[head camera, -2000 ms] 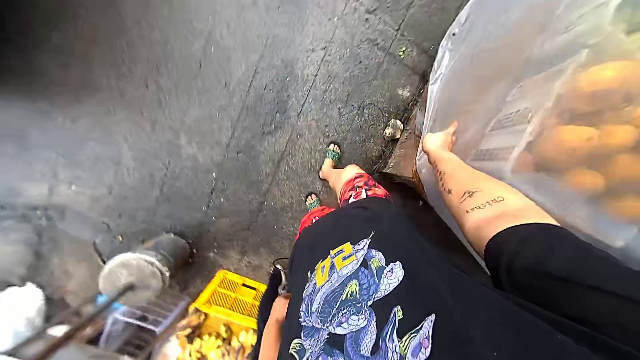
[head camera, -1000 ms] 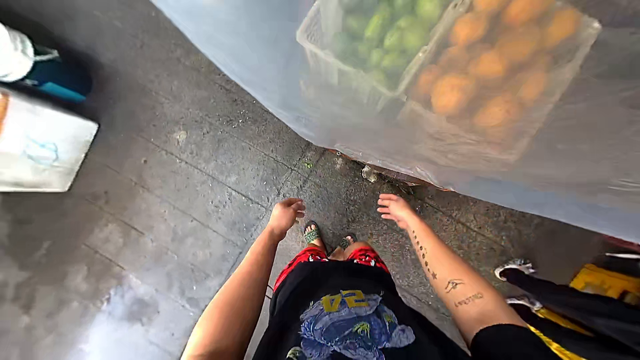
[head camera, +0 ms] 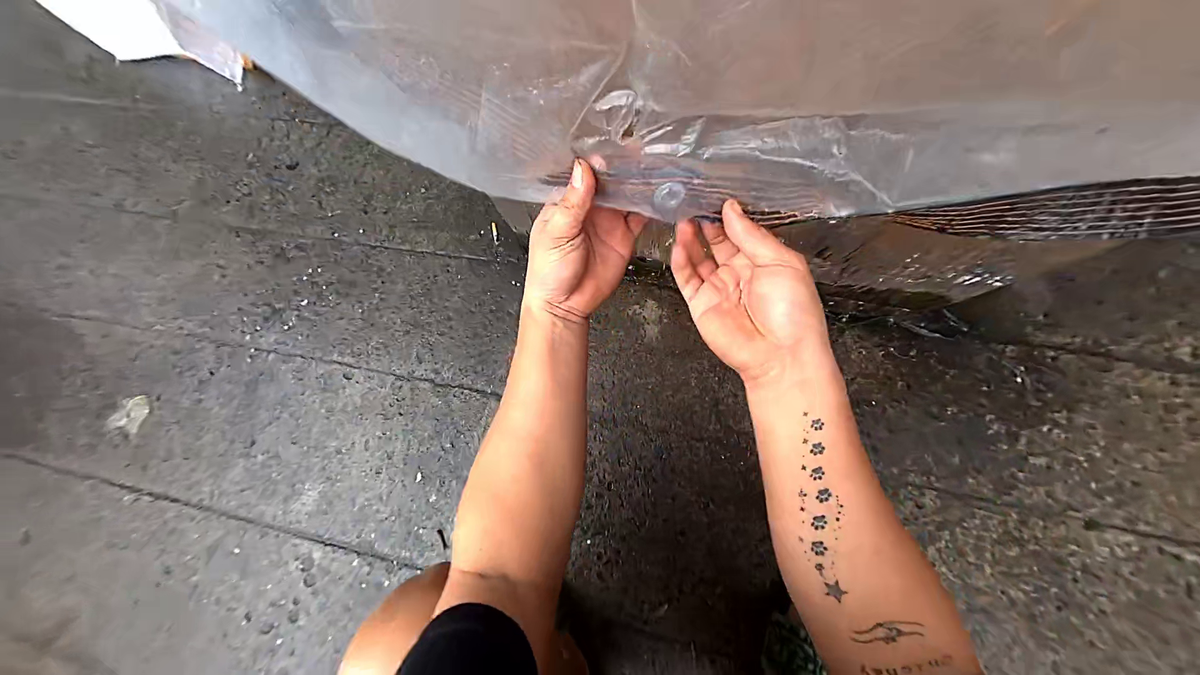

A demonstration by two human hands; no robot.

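A clear plastic sheet (head camera: 844,159) hangs over the side of a stand at the top of the view. At its lower edge, my left hand (head camera: 581,244) pinches the plastic, thumb on top and fingers underneath. Close by on the right, my right hand (head camera: 750,281) has its thumb and fingertips on the same edge, palm turned up. Between the two hands a small round clear disc (head camera: 668,195) shows on the plastic; what it is cannot be told. Some fingertips of both hands are hidden under the edge.
Below the sheet, brown material wrapped in plastic (head camera: 919,262) reaches down near the wet, dark pavement (head camera: 328,375). A white sheet-like thing (head camera: 122,28) juts in at the upper left. A small pale scrap (head camera: 129,415) lies on the ground at left.
One second ago both hands were apart and empty above the pavement; now they are together at the plastic's edge. The view has come much closer, and the fruit crates are out of sight.
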